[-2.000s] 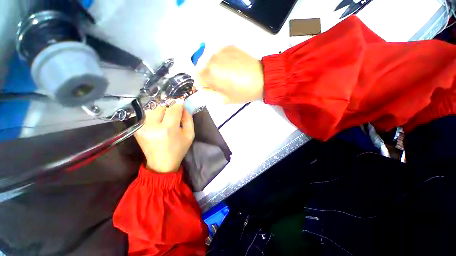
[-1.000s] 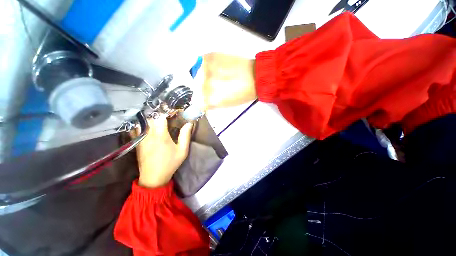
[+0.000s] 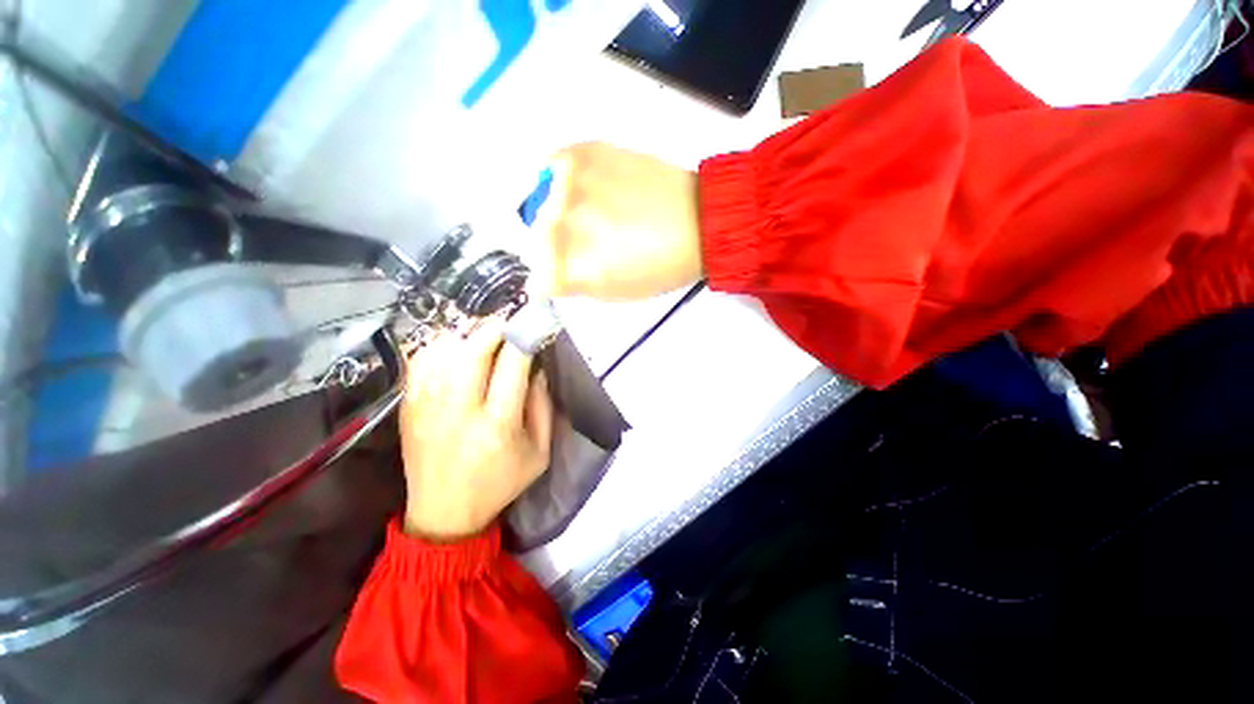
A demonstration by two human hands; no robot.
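The dark grey-brown cloth (image 3: pixel 179 550) lies left of and below the needle area, with a folded part (image 3: pixel 571 454) right of my left hand. My left hand (image 3: pixel 475 426) lies on the cloth, fingertips at the small metal parts of the needle area (image 3: pixel 447 296). My right hand (image 3: pixel 619 220) is just right of the needle area, beside a small blue piece (image 3: pixel 536 197). Its fingers are overexposed, so its grip cannot be told. A white piece (image 3: pixel 532 327) shows between the hands.
The sewing machine head (image 3: pixel 248 83) is upper left, with a round grey knob (image 3: pixel 206 337). A curved metal bar (image 3: pixel 206 516) crosses the cloth. A black phone (image 3: pixel 708 48), brown card (image 3: pixel 821 90) and slim black tool (image 3: pixel 949 17) lie beyond. A blue bin (image 3: pixel 615 615) sits below the table edge.
My left hand first spread its thumb, then drew its fingers together and shifted slightly right and down. My right hand has moved slightly left. The machine head appears shifted in the view.
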